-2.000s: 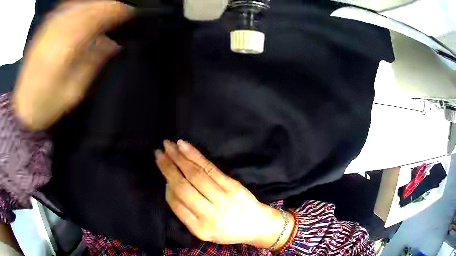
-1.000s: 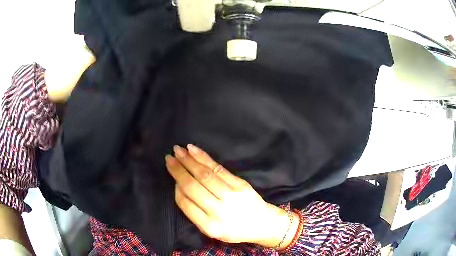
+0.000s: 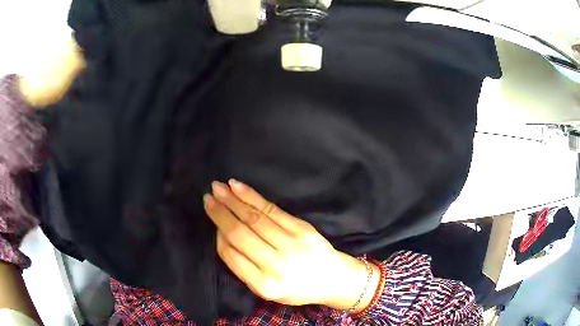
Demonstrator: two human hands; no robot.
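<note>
A large dark cloth [image 3: 299, 134] covers most of the table and drapes over my lap. My right hand [image 3: 273, 251] lies flat on it at the lower middle, fingers together and pointing up-left. My left hand [image 3: 54, 70] is blurred at the upper left, at the cloth's left edge; its fingers are not clear, so I cannot tell if it grips the cloth. The cream machine head [image 3: 235, 16] shows at the top, with a white knob [image 3: 301, 56] hanging beside it over the cloth. The needle is not visible.
The white machine table [image 3: 509, 175] shows at the right, below the curved machine body [image 3: 531, 83]. A small white tray [image 3: 502, 255] at the lower right holds a red item [image 3: 535, 230] and black items. Part of another person's arm shows at the lower left edge.
My left hand moved from over the cloth at the upper left to behind its edge, then slightly left and up. The cloth's left part shifted and spread. My right hand stays nearly in place.
</note>
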